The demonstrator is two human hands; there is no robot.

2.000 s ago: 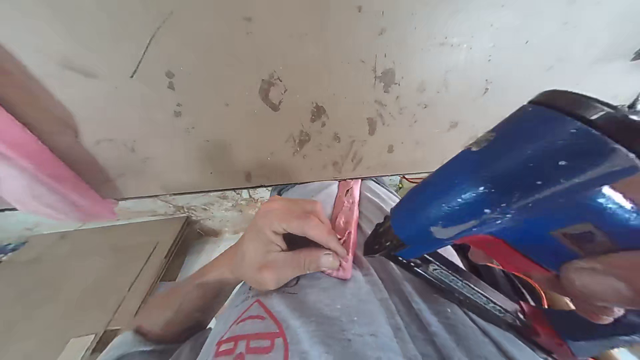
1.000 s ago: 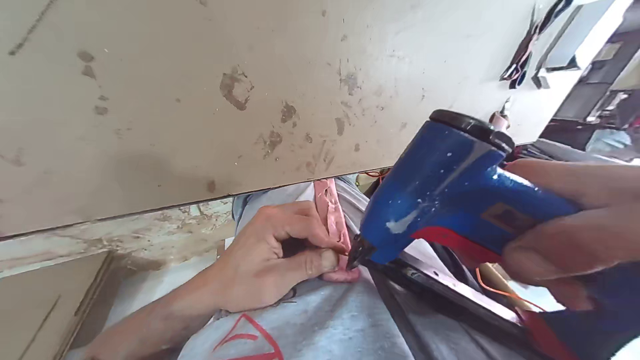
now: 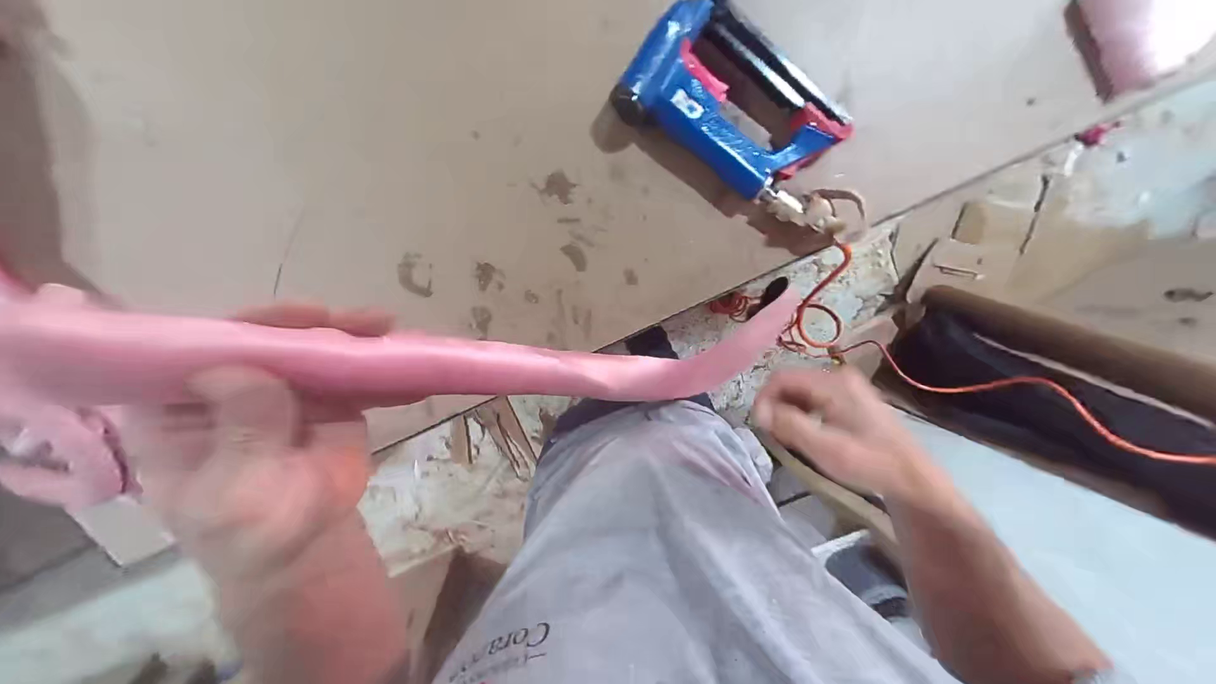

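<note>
A long strip covered in pink fabric (image 3: pixel 456 369) stretches from the left edge to above my knees, its thin tail curving up at the right. Around its left part, blurred, is my left hand (image 3: pixel 256 446), thumb in front and fingers behind. My right hand (image 3: pixel 831 418) is just below and right of the strip's tail, fingers curled, holding nothing that shows. On the worktop lies a blue pneumatic staple gun (image 3: pixel 708 114) with a black-and-silver magazine and red parts, touched by neither hand.
An orange air hose (image 3: pixel 1007 382) coils past the edge of the stained worktop (image 3: pixel 380 142) and runs right. A dark roll of material (image 3: pixel 1045 408) lies at the right. More pink fabric (image 3: pixel 1140 43) is at the upper right. Scraps litter the floor (image 3: pixel 456 475).
The staple gun, held in my right hand before, now lies released on the worktop. My left hand has raised the pink strip, which was low against my clothing. The view has shifted.
</note>
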